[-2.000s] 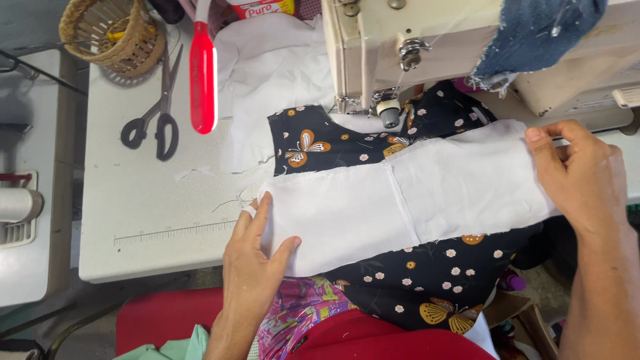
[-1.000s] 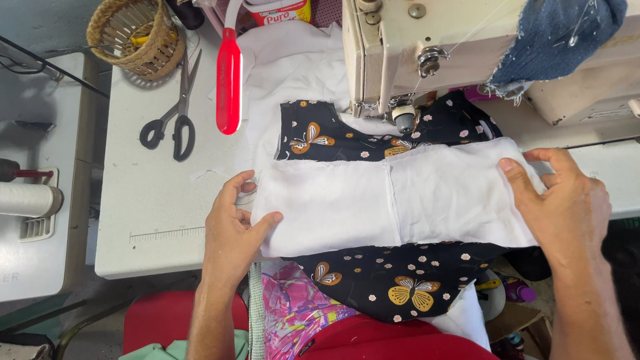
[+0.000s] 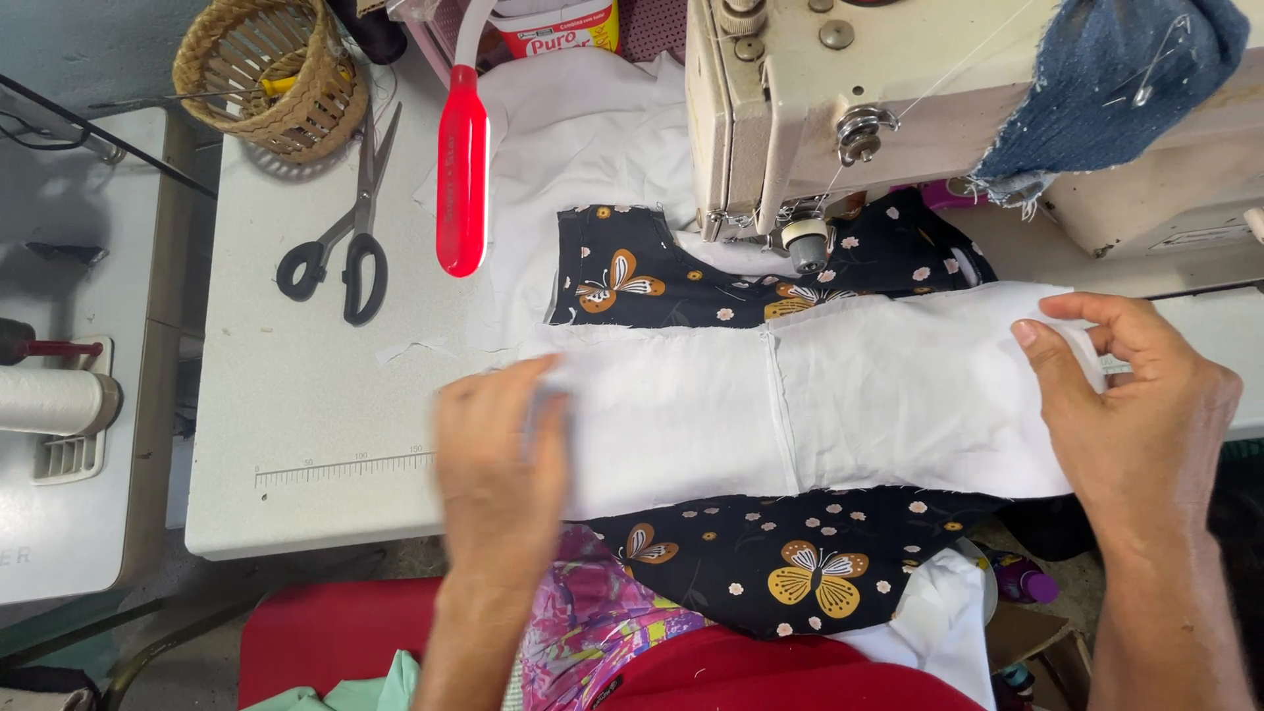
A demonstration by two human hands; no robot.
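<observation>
A white fabric strip [image 3: 671, 415] with a seam across its middle lies over black fabric [image 3: 820, 583] printed with butterflies and flowers. My right hand [image 3: 1126, 395] pinches the strip's right end between thumb and fingers. Blurred by motion, my left hand [image 3: 504, 464] is at the strip's left end; the edge seems to be between thumb and fingers, though the blur hides the grip. Above the strip, the black fabric reaches the presser foot area of a sewing machine [image 3: 760, 128]. More white fabric [image 3: 583, 138] is spread on the table behind.
Black-handled scissors [image 3: 360, 237] lie on the white table [image 3: 296, 395], below a woven basket [image 3: 286, 89]. A red-ended lamp [image 3: 462, 178] hangs over the table's left part. Denim fabric [image 3: 1116, 99] with a safety pin drapes the machine. Another machine [image 3: 89, 296] stands at far left.
My left hand, resting with spread fingers on the strip's left end two seconds ago, is now curled and moving there. My right hand remains at the right end. The strip lies straighter across the view.
</observation>
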